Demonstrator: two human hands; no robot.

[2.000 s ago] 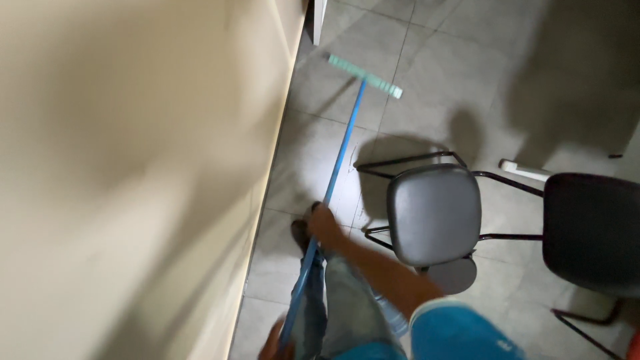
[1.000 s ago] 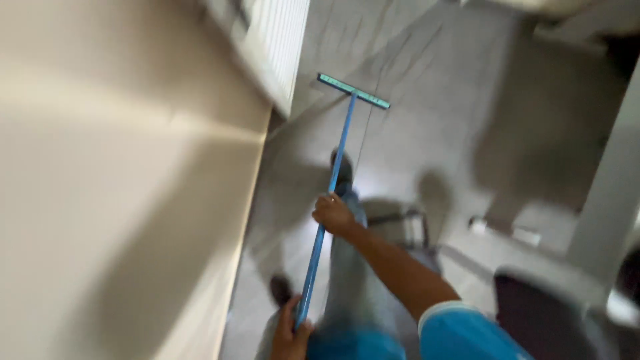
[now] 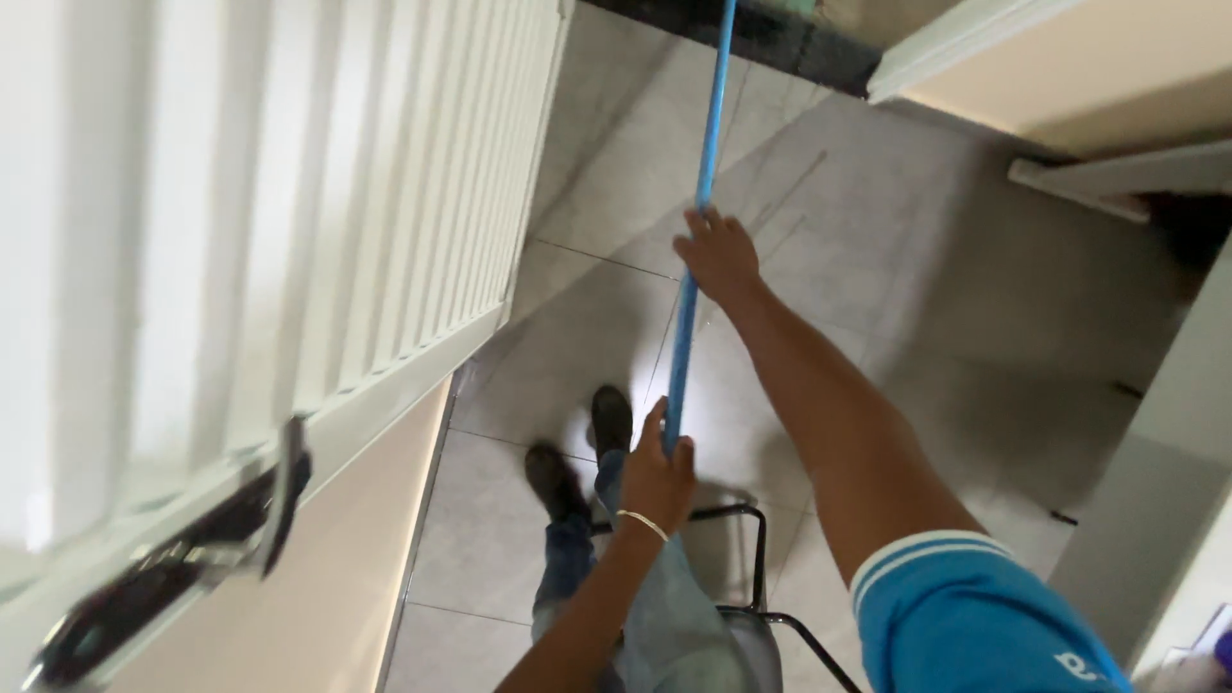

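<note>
A long blue pole (image 3: 714,115) runs from the top of the view down toward my body. My right hand (image 3: 720,252) is closed around it about midway along the part in view. Nearer me, my left hand (image 3: 662,472), with a pale band on its wrist, holds the pole's lower end. At the top edge a bit of a green floor squeegee head (image 3: 797,6) shows beyond a dark threshold strip; most of it is out of view.
A white slatted door (image 3: 385,192) with a dark handle (image 3: 183,558) stands at the left. Below my arms is a chair with a black metal frame (image 3: 760,558). A white door frame (image 3: 962,48) and wall bound the upper right. Grey floor tiles (image 3: 597,337) lie underfoot.
The squeegee head, fully in view over the grey tiles before, has moved forward to the top edge, past the dark strip. Both hands remain on the pole. The view has shifted toward the doorway.
</note>
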